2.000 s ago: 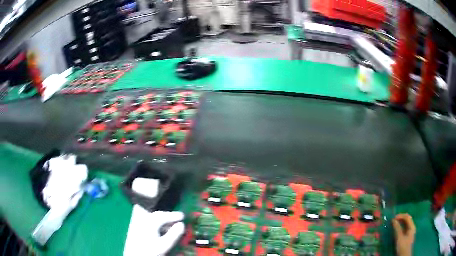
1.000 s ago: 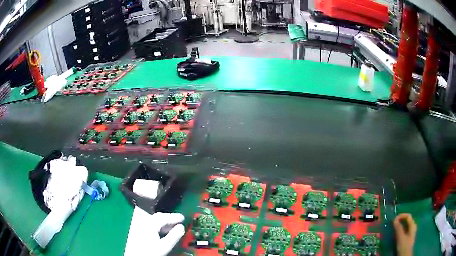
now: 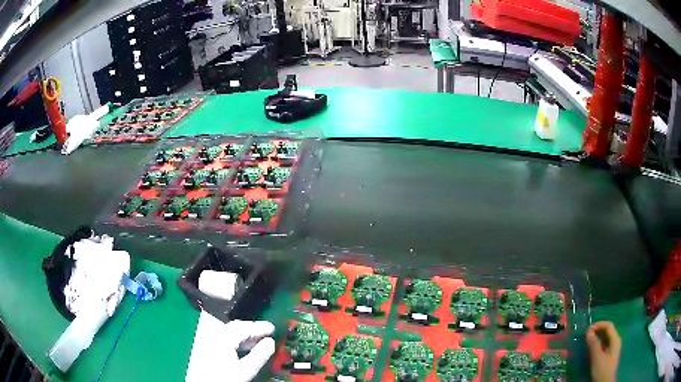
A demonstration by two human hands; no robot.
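A clear tray with red pockets (image 3: 478,337) lies at the front right, its lower part cut off by the picture's edge. Green circuit boards (image 3: 423,298) sit in it in paired rows, with white labels on their dark parts. My left hand (image 3: 231,349), in a white glove, is at the tray's left side, fingers curved and thumb apart. My right hand (image 3: 603,349), bare at the fingers, is curled at the tray's right side. Both hands are cut off at the bottom. Whether either grips the clear rim cannot be told.
A black box with a white roll (image 3: 219,283) stands beyond my left hand. A white cloth bundle (image 3: 93,276) and blue cord (image 3: 123,328) lie left. A second filled tray (image 3: 213,177) is on the dark belt (image 3: 448,201). A bottle (image 3: 546,119) and black device (image 3: 295,104) stand on the far mat.
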